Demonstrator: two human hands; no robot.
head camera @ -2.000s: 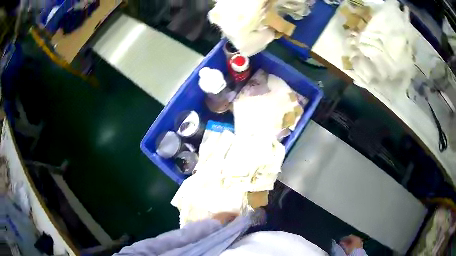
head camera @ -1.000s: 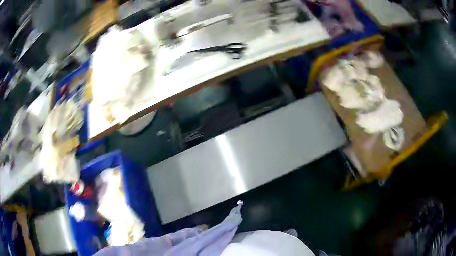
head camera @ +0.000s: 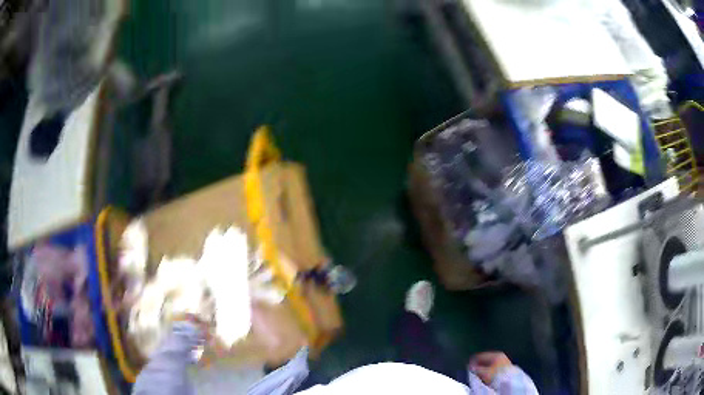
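Cream-white cloth bundles lie on the brown board of a trolley with yellow rails, at lower left. My left hand is at the near side of the bundles, small and blurred, with its fingers against or over the cloth. Whether it grips any cloth cannot be told. My right hand is low at the right of my body, away from the cloth, and partly hidden by its sleeve. Its fingers look bent, but the blur hides whether they are closed. No thing shows in it.
A blue crate with mixed cloth stands left of the trolley. At right are a brown box with plastic-wrapped items, another blue crate and a white machine table. Green floor runs between the rows. A shoe shows near my body.
The view has swung right, bringing the trolley from the right side to the lower left. The bench and first blue crate have left the view. My left hand now shows at the trolley's cloth.
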